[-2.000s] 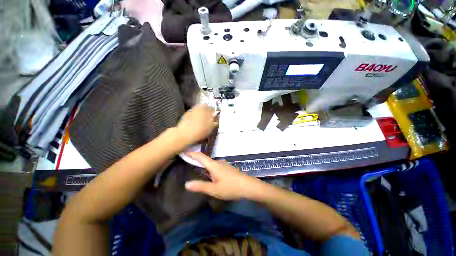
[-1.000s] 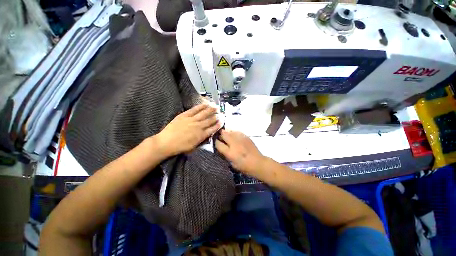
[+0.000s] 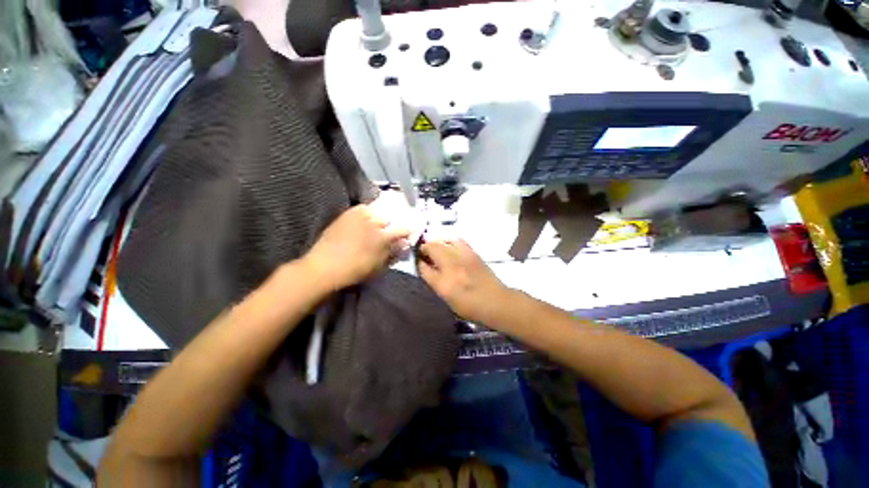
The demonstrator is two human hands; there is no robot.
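Note:
A dark brown ribbed garment piece point(image 3: 257, 181) lies left of the needle and hangs over the table's front edge. A narrow white strip point(image 3: 315, 348) shows on its lower part. My left hand point(image 3: 354, 246) is on the garment just left of the presser foot point(image 3: 440, 195), with fingers bent on its edge. My right hand point(image 3: 457, 272) pinches the garment's edge just in front of the presser foot. The seam edge between the hands is small and partly hidden by the fingers.
The white sewing machine point(image 3: 495, 76) stands at the back. Layered cut pieces point(image 3: 105, 162) lie left. Brown scraps point(image 3: 562, 221), yellow-handled snips point(image 3: 621, 232) and a red tray point(image 3: 798, 257) lie right. Blue crates point(image 3: 629, 429) are below the table.
The view has moved closer to the machine since the first frame. My right hand has moved up to the edge near the needle. My left fingers, flat one second ago, are now more bent.

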